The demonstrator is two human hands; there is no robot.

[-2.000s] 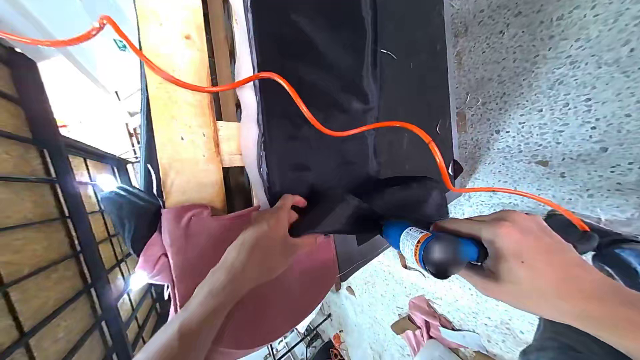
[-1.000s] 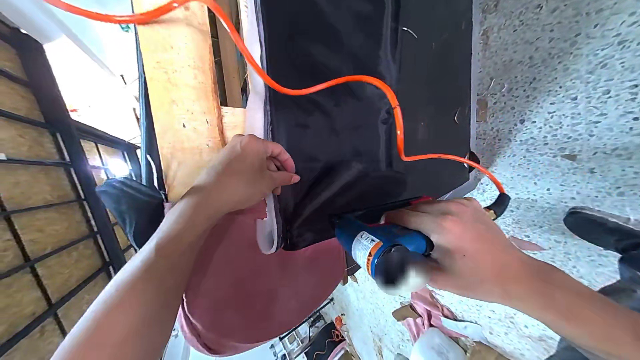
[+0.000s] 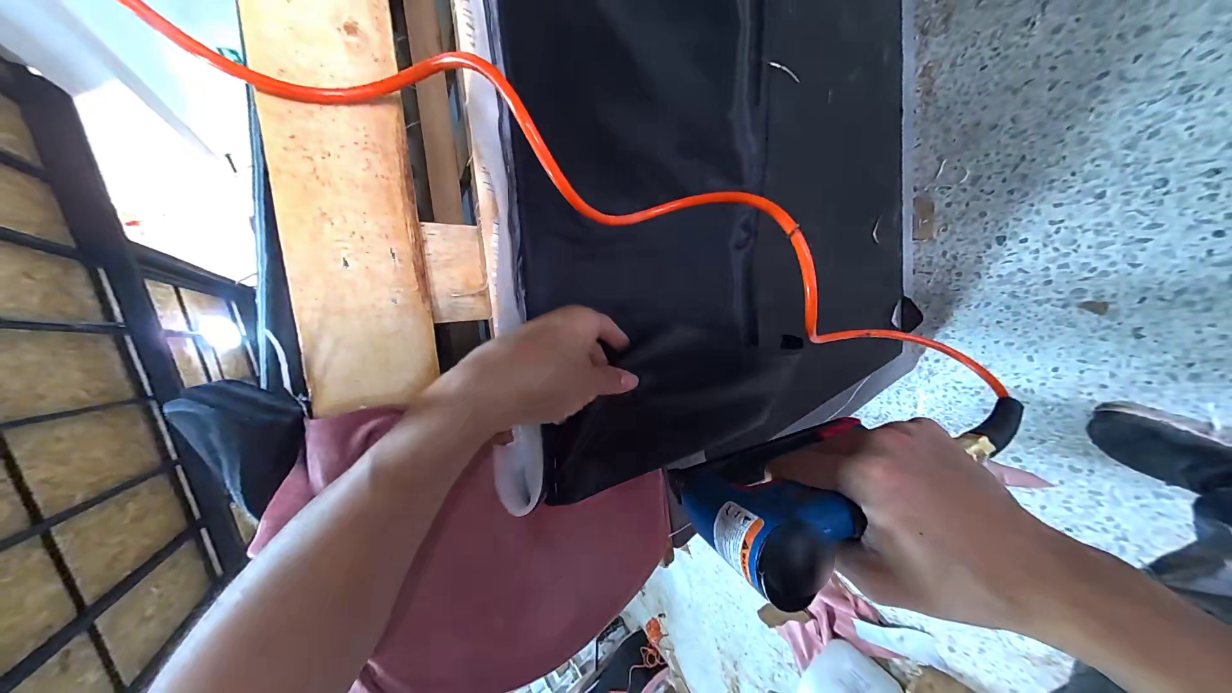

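My right hand (image 3: 924, 510) grips a blue pneumatic staple gun (image 3: 770, 534), its nose at the lower edge of the black lining fabric (image 3: 635, 279). An orange air hose (image 3: 674, 204) crosses the fabric and runs to the black and brass fitting by that hand. My left hand (image 3: 558, 366) rests on the fabric near its left edge, thumb and forefinger pinching or pressing it; their tips are slightly apart, and whether cloth is between them is unclear. Below lies pink upholstery fabric (image 3: 539, 568). A white strip (image 3: 520, 472) runs along the lining's left edge.
A wooden frame board (image 3: 337, 241) lies left of the lining. Farther left stands a black metal grid (image 3: 87, 327). Speckled floor (image 3: 1078, 192) spreads at right, with a person's dark shoe (image 3: 1155, 448) on it. Fabric scraps (image 3: 837, 616) lie on the floor below.
My left hand has moved up from the lining's lower edge, where it was two seconds ago. The lining's lower end, bunched then, now lies flatter. The staple gun stays in my right hand.
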